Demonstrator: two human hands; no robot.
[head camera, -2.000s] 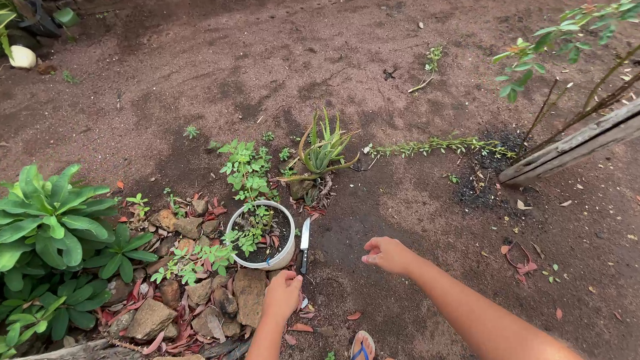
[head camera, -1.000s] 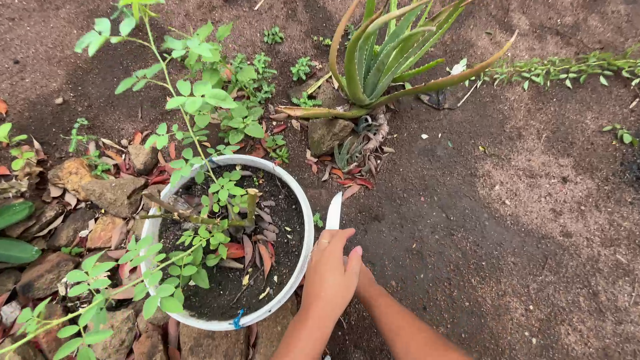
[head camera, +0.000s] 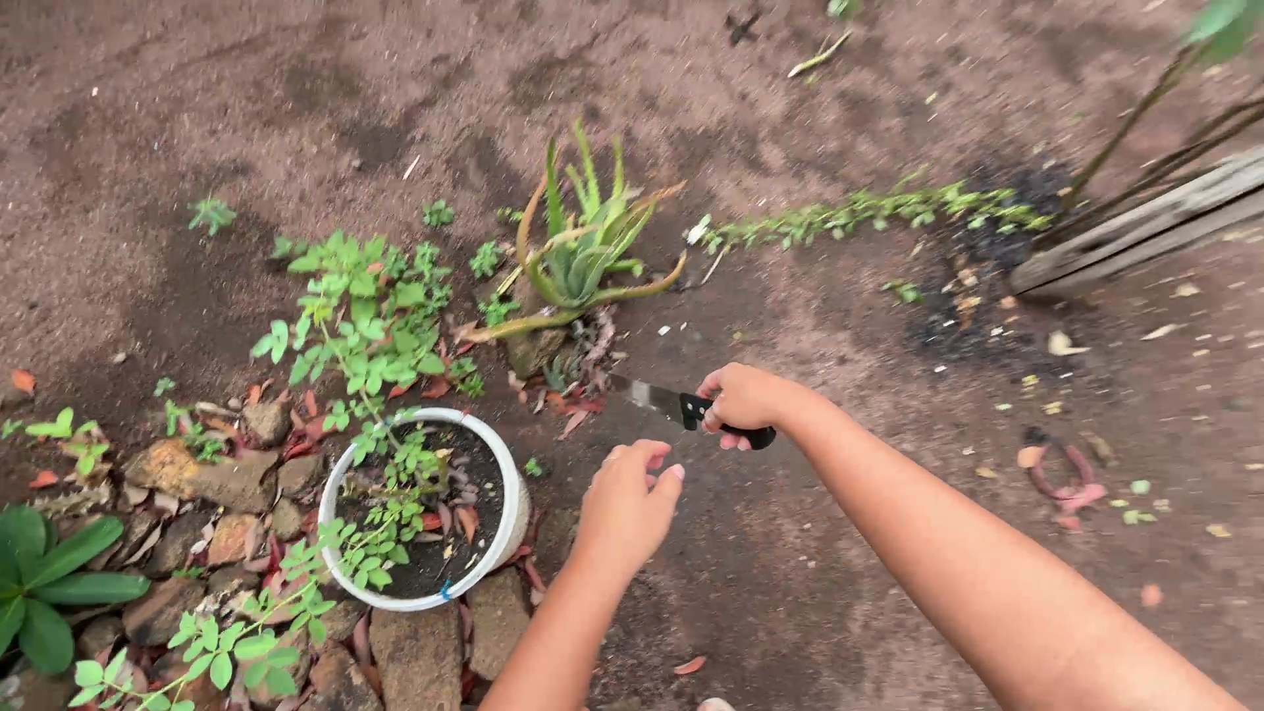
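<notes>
A knife with a black handle [head camera: 758,435] is in my right hand [head camera: 743,403], its blade [head camera: 647,395] pointing left toward the base of an aloe plant [head camera: 583,262]. Below and left of the knife, my left hand [head camera: 632,499] has its fingers apart and holds nothing. To the left of that hand stands a white plastic bucket [head camera: 513,504] of dark soil. Leafy green stems [head camera: 370,341] rise from and around the bucket, and a thick cut stem is partly hidden among the leaves inside.
Rocks [head camera: 415,652] and dry red leaves lie around the bucket. A low trailing plant [head camera: 859,214] runs right from the aloe to a weathered wooden post [head camera: 1145,227]. A reddish looped object [head camera: 1066,484] lies on the soil at right. A broad-leaved plant [head camera: 74,583] grows at lower left.
The knife, upright beside the bucket with my hands near it a second ago, is now in my right hand, farther right and pointing left. My hands have moved apart. The view has pulled back.
</notes>
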